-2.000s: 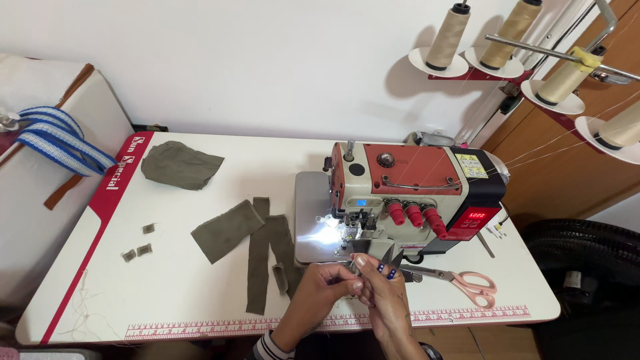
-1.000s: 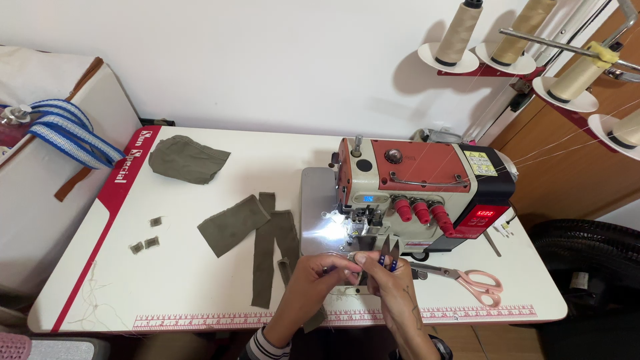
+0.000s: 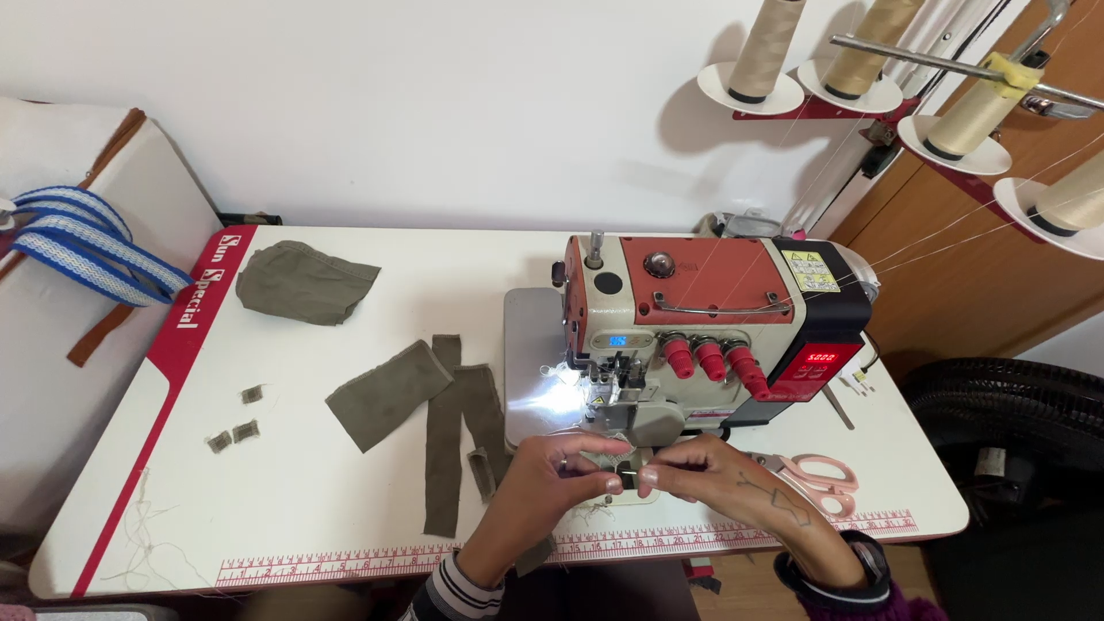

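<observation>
My left hand (image 3: 561,474) and my right hand (image 3: 703,470) meet at the front of a red and cream overlock machine (image 3: 707,302). Between their fingertips they pinch a small dark piece (image 3: 628,474), likely fabric, with pale stitching beside it; fingers hide part of it. The machine's lamp shines on the metal plate left of the needle area. Olive fabric strips (image 3: 444,457) and a rectangular olive piece (image 3: 388,392) lie left of the machine. Right of my right hand rest pink-handled scissors (image 3: 824,483), partly hidden by it.
A folded olive fabric piece (image 3: 302,280) and small stitched scraps (image 3: 246,429) lie on the left side of the table. A printed ruler (image 3: 345,565) runs along the front edge. Thread cones (image 3: 975,116) stand at upper right, above a black fan (image 3: 1000,448). Tweezers (image 3: 838,407) lie beside the machine.
The blue-handled thread snips seen at my right hand in the earlier frames no longer show there. My right hand has turned, its fingertips now pointing left toward my left hand.
</observation>
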